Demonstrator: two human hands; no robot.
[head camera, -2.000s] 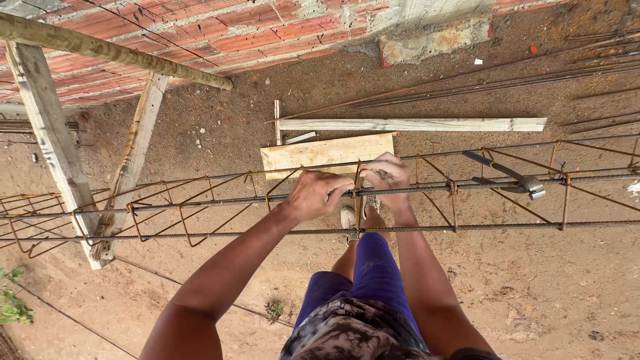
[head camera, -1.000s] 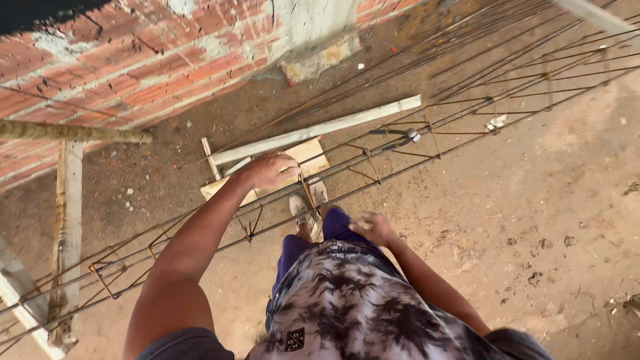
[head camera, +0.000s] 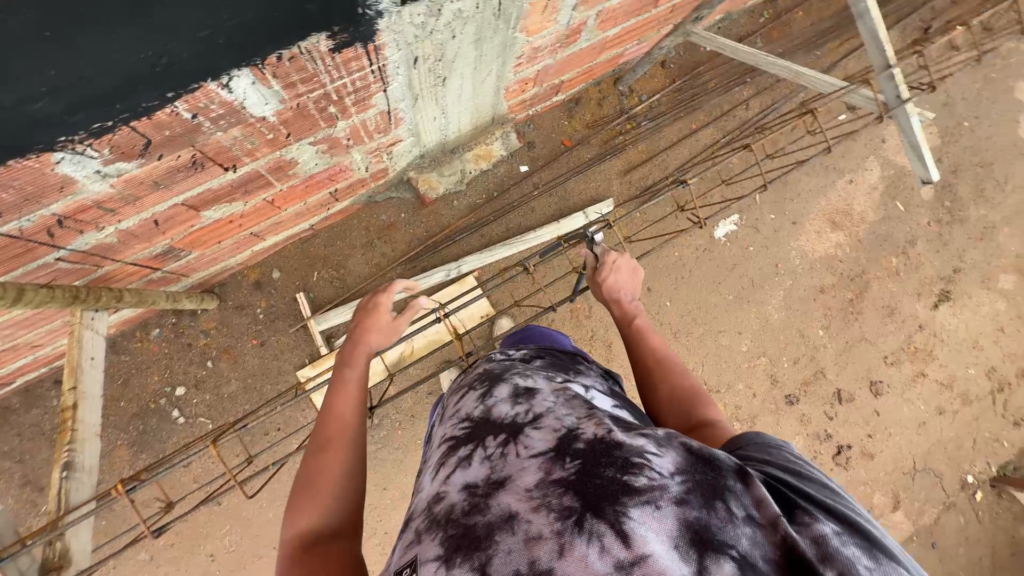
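Note:
A long rebar cage (head camera: 272, 412) of steel bars with rusty stirrups runs diagonally across the view, in front of my body. Around the handles of metal pincers (head camera: 594, 238), my right hand (head camera: 614, 276) is closed, over the cage right of my body; one dark handle shows below the fingers. My left hand (head camera: 382, 320) hovers at the cage's far side with thumb and fingers apart, nothing seen in it. Close to its fingertips a rusty stirrup (head camera: 454, 330) wraps the bars. Whether the left hand touches a bar, I cannot tell.
Wooden supports stand at left (head camera: 80, 432) and right (head camera: 894, 92), with a round pole (head camera: 112, 296) at left. A flat board (head camera: 432, 340) and a long wooden strip (head camera: 512, 252) lie on the soil beneath the cage. Loose rebars (head camera: 640, 120) lie along the brick wall (head camera: 264, 168).
My hands were together at the cage's middle, then came apart. My right hand has moved out to the right and taken hold of the pincers, which lay on the cage. The view has turned.

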